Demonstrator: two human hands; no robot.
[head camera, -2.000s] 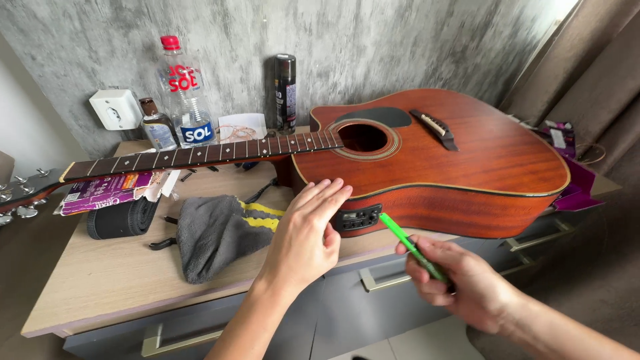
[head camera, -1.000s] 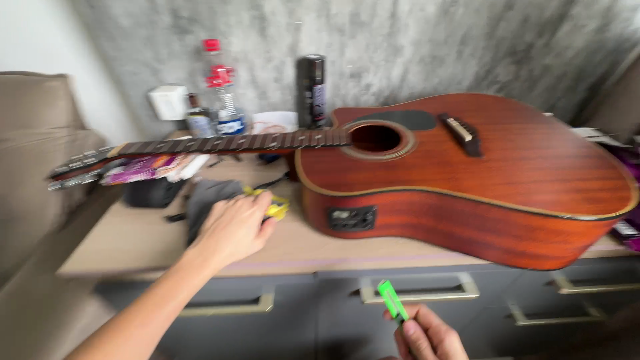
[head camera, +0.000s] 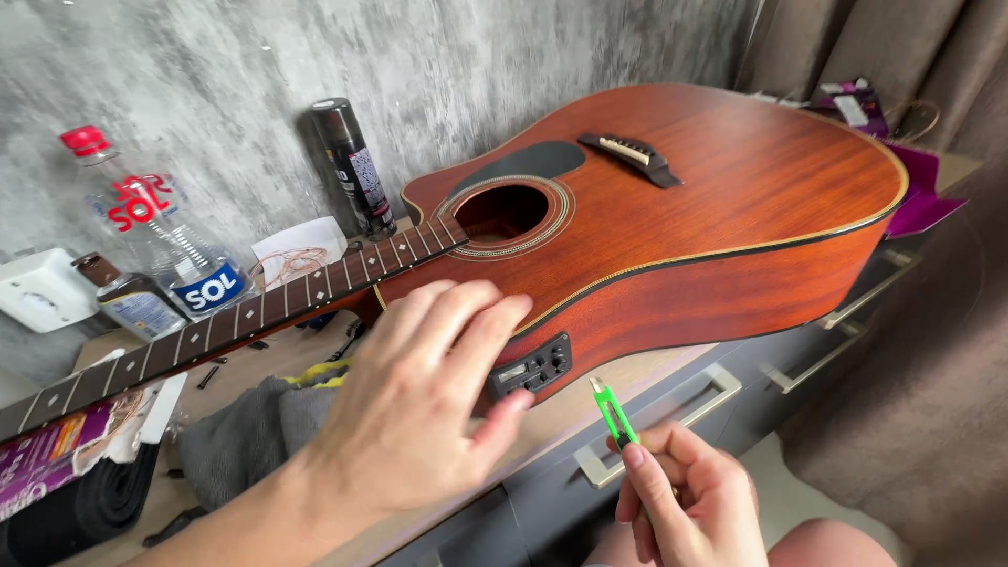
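Observation:
An acoustic guitar (head camera: 732, 181) without strings lies face up, its dark fretboard (head camera: 236, 319) reaching to the lower left. My left hand (head camera: 425, 394) is over the near edge of the body, fingers spread and holding nothing; whether it touches the wood I cannot tell. Beside its thumb, a black preamp panel (head camera: 535, 366) is set in the guitar's side. In my right hand (head camera: 685, 488) is a green snap-off utility knife (head camera: 617, 413), tip upward, in front of the drawers. A grey cloth (head camera: 244, 437) with yellow trim lies partly behind my left wrist.
Along the wall stand a plastic bottle (head camera: 157, 228) with a red cap, a small brown bottle (head camera: 138, 299) and a black spray can (head camera: 354, 169). A black roll (head camera: 87, 504) lies under the neck. Drawer handles (head camera: 661, 425) jut out below the tabletop.
My left hand was on the grey and yellow cloth one second ago; now it is over the guitar's near edge. The green knife remains in my right hand. The view has shifted.

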